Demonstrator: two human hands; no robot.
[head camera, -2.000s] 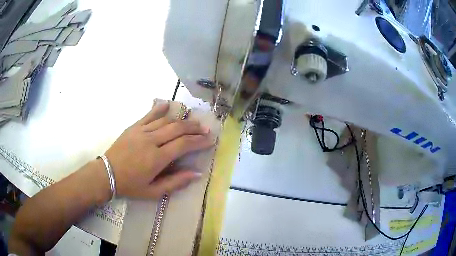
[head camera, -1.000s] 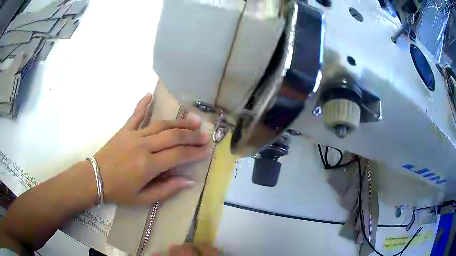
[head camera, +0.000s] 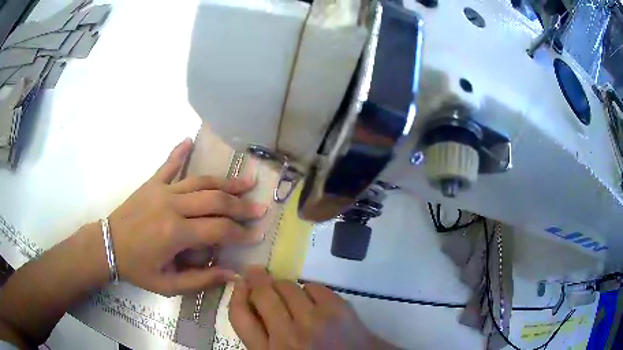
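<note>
A grey-beige zippered panel (head camera: 222, 154) lies on the machine bed left of the needle area, its toothed line running lengthwise. My left hand (head camera: 184, 229) lies flat on it with fingers spread, a silver bangle at the wrist. My right hand (head camera: 294, 311) is at the panel's near right edge, fingertips bent down on the fabric beside the left thumb; whether it pinches the fabric is unclear. A yellow tape (head camera: 290, 239) lies along the panel's right side, below the machine head. The chrome take-up lever cover (head camera: 372, 116) partly hides the needle area.
The white machine head (head camera: 239, 75) fills the top centre. A black cylinder (head camera: 351, 239) stands right of the tape. Toothed grey pieces (head camera: 497, 287) and a black cable hang at the right. Cut grey strips (head camera: 41, 58) lie far left. A blue bin edge (head camera: 611, 321) shows lower right.
My right hand has come in from the bottom edge onto the panel's near end. My left hand has shifted slightly left and toward me with the panel. The panel's near end now shows higher in view.
</note>
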